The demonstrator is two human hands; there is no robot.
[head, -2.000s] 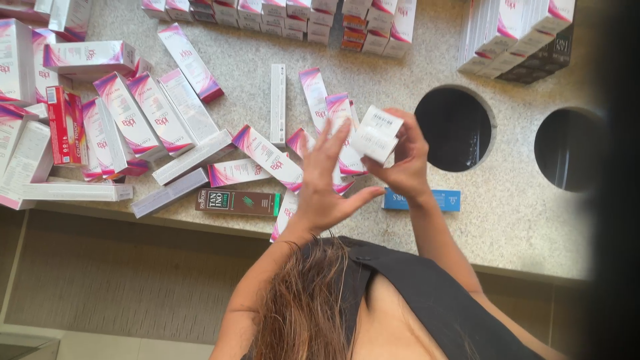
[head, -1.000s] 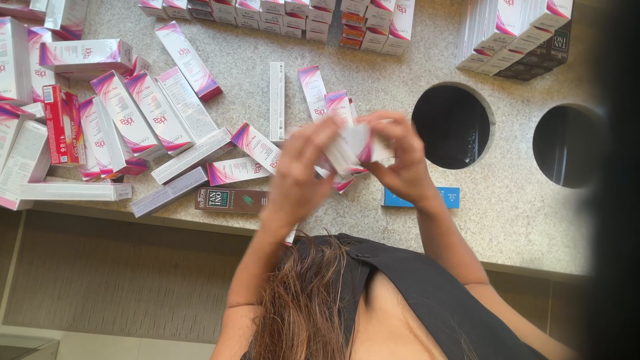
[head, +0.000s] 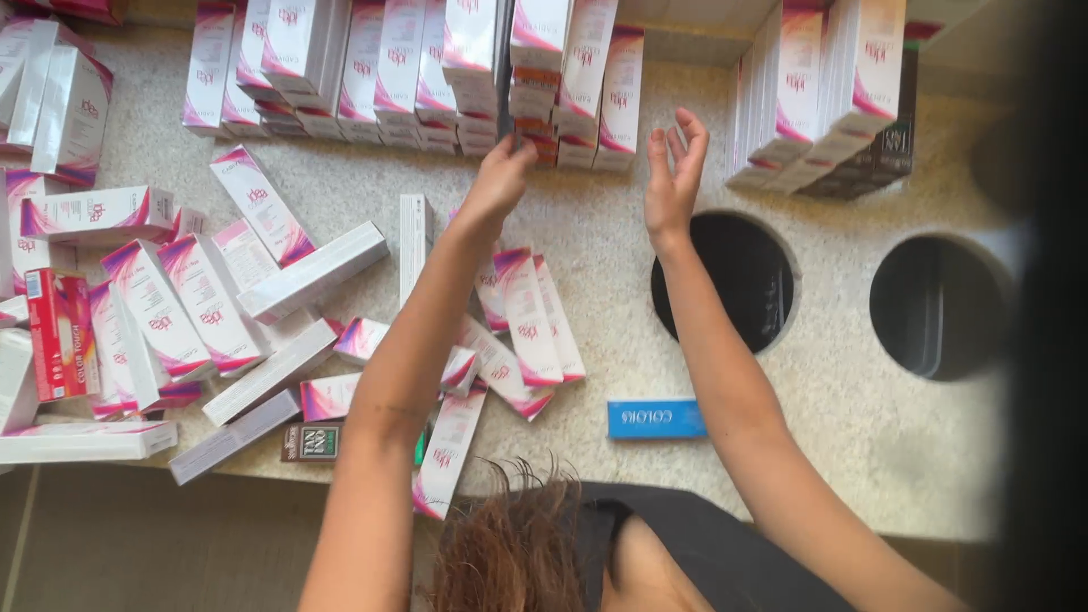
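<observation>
Stretched up to the rows of cartons, my left hand [head: 503,180] has its fingers closed around the lower end of a dark, thin, flat object [head: 504,85]. This stands between a white and pink carton [head: 472,42] and the neighbouring stack [head: 537,42]; what it is cannot be told. My right hand [head: 676,183] is raised with fingers apart and holds nothing, right of the rows and just above a round hole [head: 727,280] in the speckled counter. Below my left hand, several white and pink cartons [head: 527,319] lie loose, some partly behind the left forearm.
More loose cartons [head: 212,302] and a red carton [head: 64,331] lie at the left. A blue carton [head: 650,419] is beside my right forearm, a brown carton [head: 313,442] near the front edge. Stacked cartons [head: 795,85] stand upper right; a second round hole [head: 939,306] is below them.
Both hands have moved up and apart, toward the rows. The white carton held between them is no longer in my right hand. My left hand has closed on the dark object. The view has shifted somewhat.
</observation>
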